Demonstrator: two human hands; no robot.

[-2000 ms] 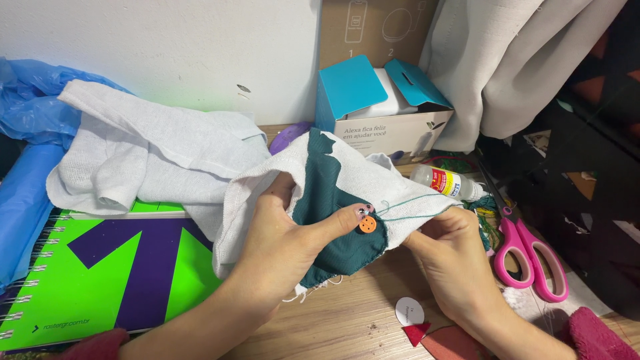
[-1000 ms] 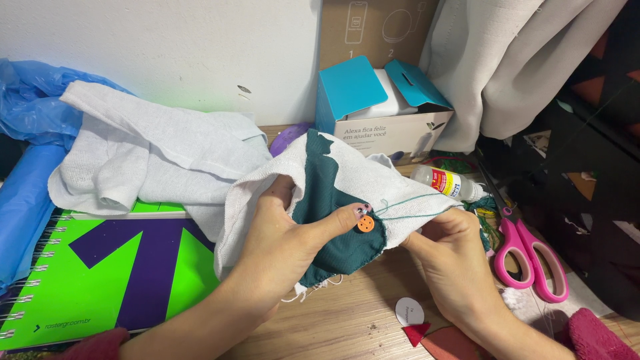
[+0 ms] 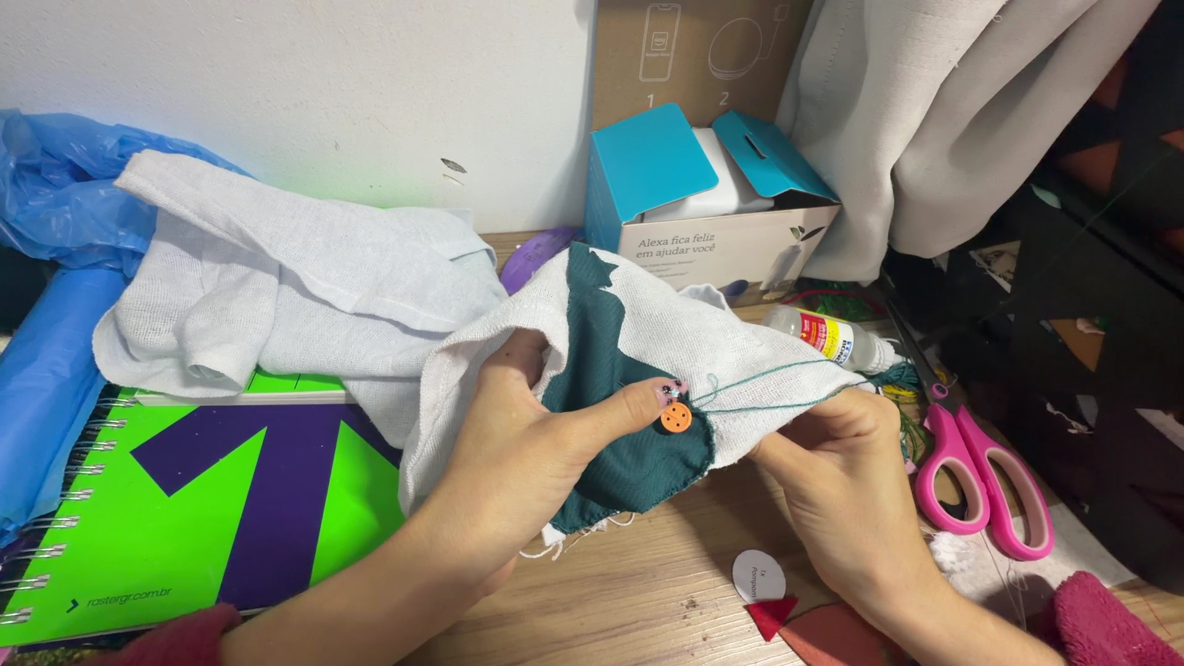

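Note:
My left hand grips a piece of white woven cloth with a dark green fabric patch on it. The left thumb presses on the patch, just above an orange button. Two strands of green thread run from beside the button across the cloth to my right hand. The right fingers are closed at the cloth's right edge, their tips partly behind it; no needle can be made out.
A spiral notebook lies left under more white cloth, beside blue plastic. Behind stands an opened box. At right are a small bottle, pink-handled scissors, a round paper tag and a red felt triangle.

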